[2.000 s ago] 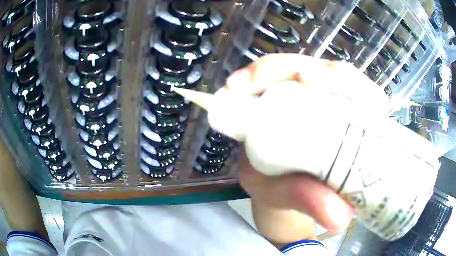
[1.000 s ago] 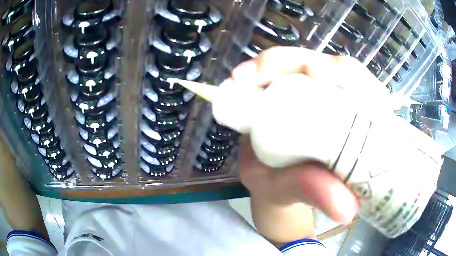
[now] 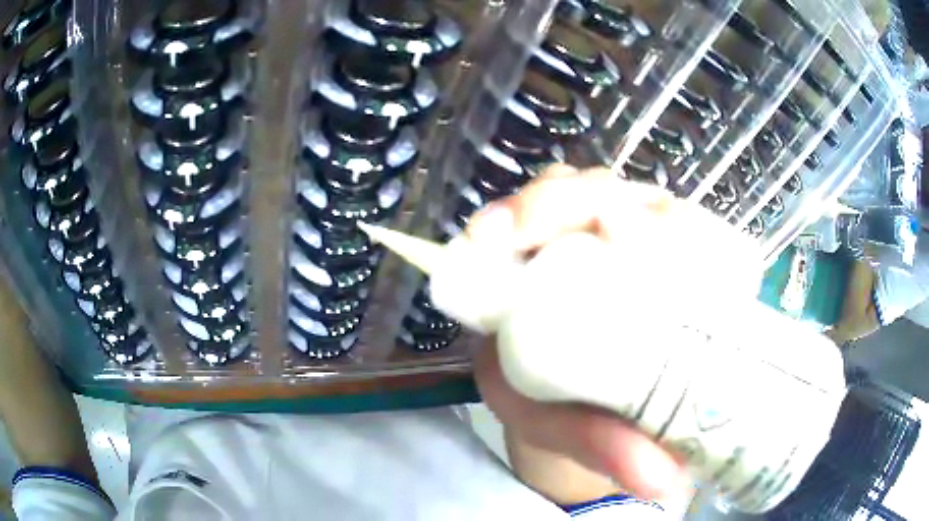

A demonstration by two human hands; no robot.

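My right hand (image 3: 601,427) is wrapped around a white squeeze bottle (image 3: 652,336), which lies tilted with its base to the lower right. Its thin pale-yellow nozzle (image 3: 402,247) points up-left. The tip is at or just over a glossy black part (image 3: 351,236) in a middle column; contact cannot be told. Rows of such parts fill a clear ribbed plastic tray (image 3: 267,224). The bottle and hand hide some of the tray. Only my left forearm shows at the left edge; my left hand is out of the picture.
A brown board edge (image 3: 306,391) and green bench edge (image 3: 204,400) run along the tray's near side. Shiny clear plastic (image 3: 902,193) lies at the right. Another person's forearm (image 3: 859,300) shows at the right. A black wire-like rack (image 3: 881,448) is at lower right.
My right hand and the bottle have moved down the picture, and the nozzle tip is lower along the same column. Another person's forearm now shows at the right. My left forearm looks unchanged.
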